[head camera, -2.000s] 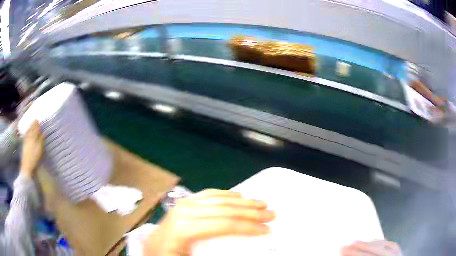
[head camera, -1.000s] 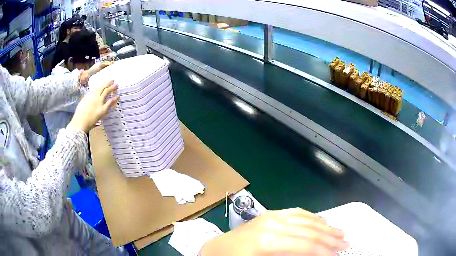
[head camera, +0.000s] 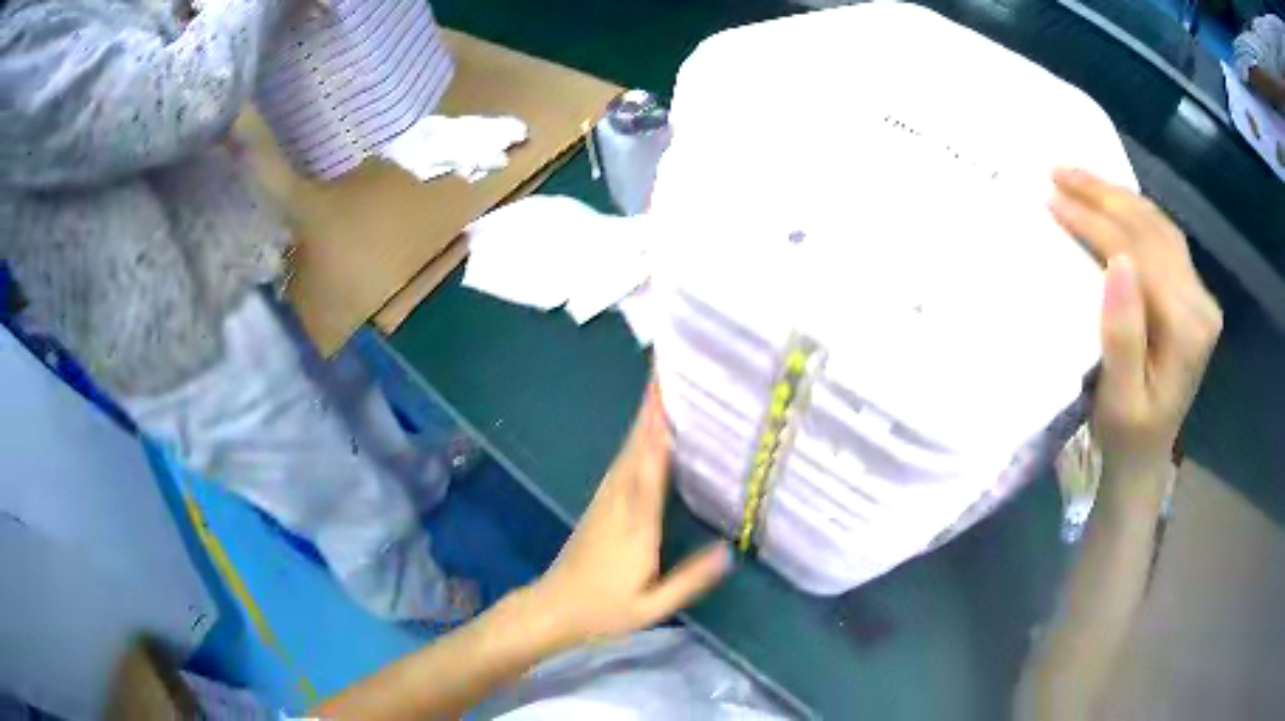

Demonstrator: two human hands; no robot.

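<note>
A stack of white hexagonal units [head camera: 902,240] stands large in front of me over the dark green bench, its flat top face up. A line of yellow-green dots runs down its near side. My left hand [head camera: 620,528] is against the stack's lower left side, thumb spread to the front. My right hand [head camera: 1149,317] is on its right edge, fingers at the top and side. The two hands hold the stack between them. Whether its base rests on the bench is hidden. A crumpled white cloth [head camera: 550,254] lies left of the stack.
A pale bottle with a metal top [head camera: 634,148] is behind the cloth. Brown cardboard [head camera: 359,247] lies at upper left with another cloth [head camera: 458,145] and another stack [head camera: 359,85], beside a person in speckled sleeves [head camera: 106,106]. Clear plastic [head camera: 634,676] lies below. Small items are by my right wrist.
The view has turned down, and the whole stack now shows. My left hand has moved from the top face to the stack's left side. My right hand has come into view on the right edge.
</note>
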